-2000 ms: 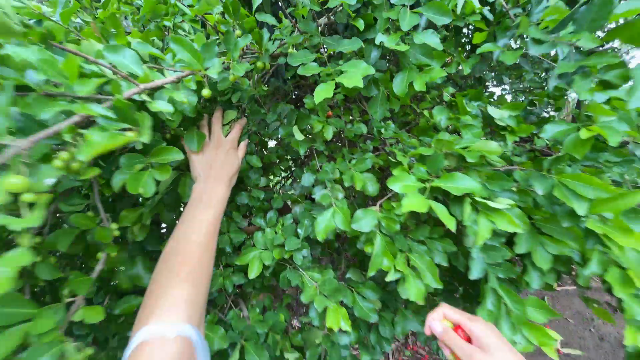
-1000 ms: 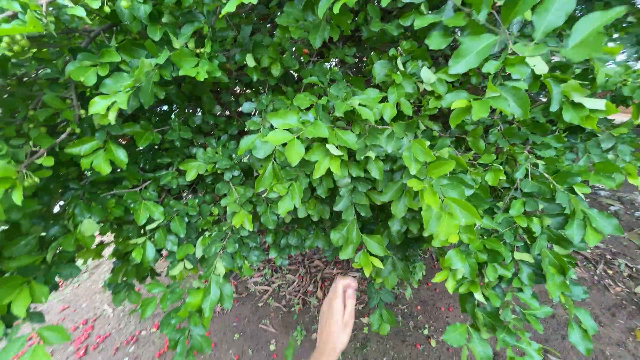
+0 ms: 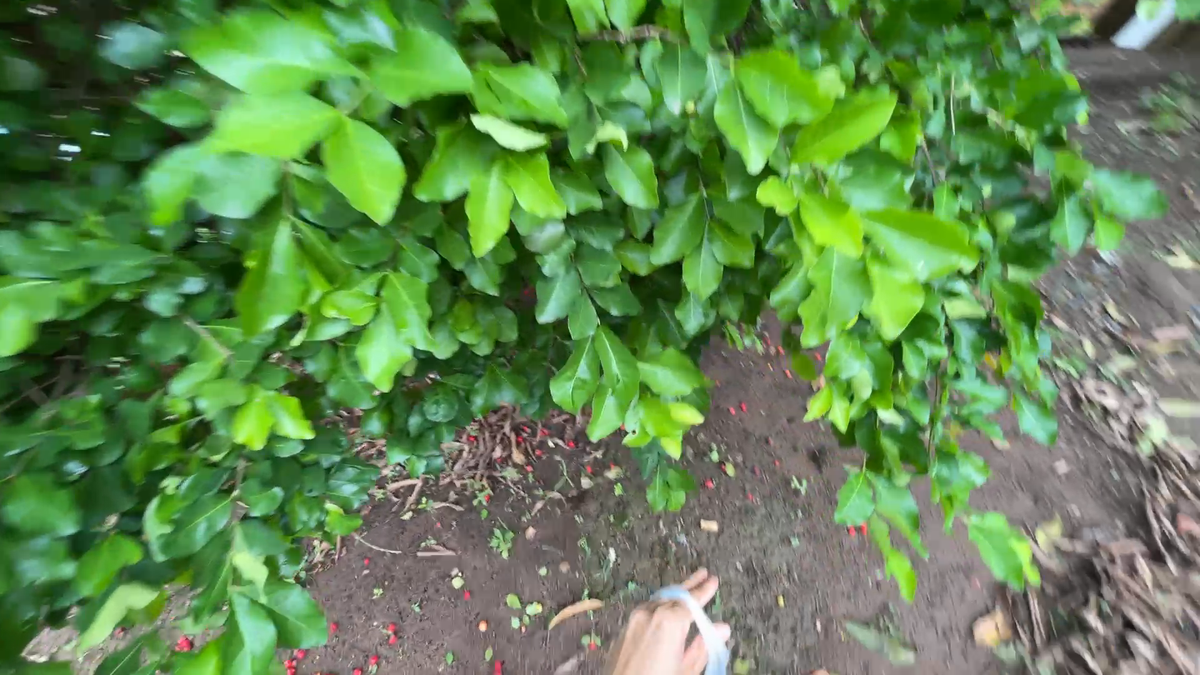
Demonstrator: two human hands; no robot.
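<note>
At the bottom edge, right of the middle, my left hand (image 3: 664, 634) is low over the ground, its fingers pointing up and right. A pale bluish-white band (image 3: 703, 623) crosses it near the fingers. Blur and the frame edge hide whether the fingers grip the band. A tiny skin-toned patch at the bottom edge, right of this hand, looks like a fingertip of my right hand; what it holds is hidden. Above both is a leafy green bush (image 3: 609, 178), which my left hand does not touch. Small red fruits (image 3: 392, 633) are scattered on the soil below.
Leafy twigs (image 3: 998, 548) hang down at the right. Under the bush is a heap of brown twigs or roots (image 3: 502, 445). Bare brown soil (image 3: 750, 562) bears small weeds and fallen leaves, with dry litter (image 3: 1120, 600) at the lower right.
Two seconds ago my left hand reached into the upper foliage and my right hand held something red at the lower right. My left hand is now low, outside the leaves. The view has tilted down.
</note>
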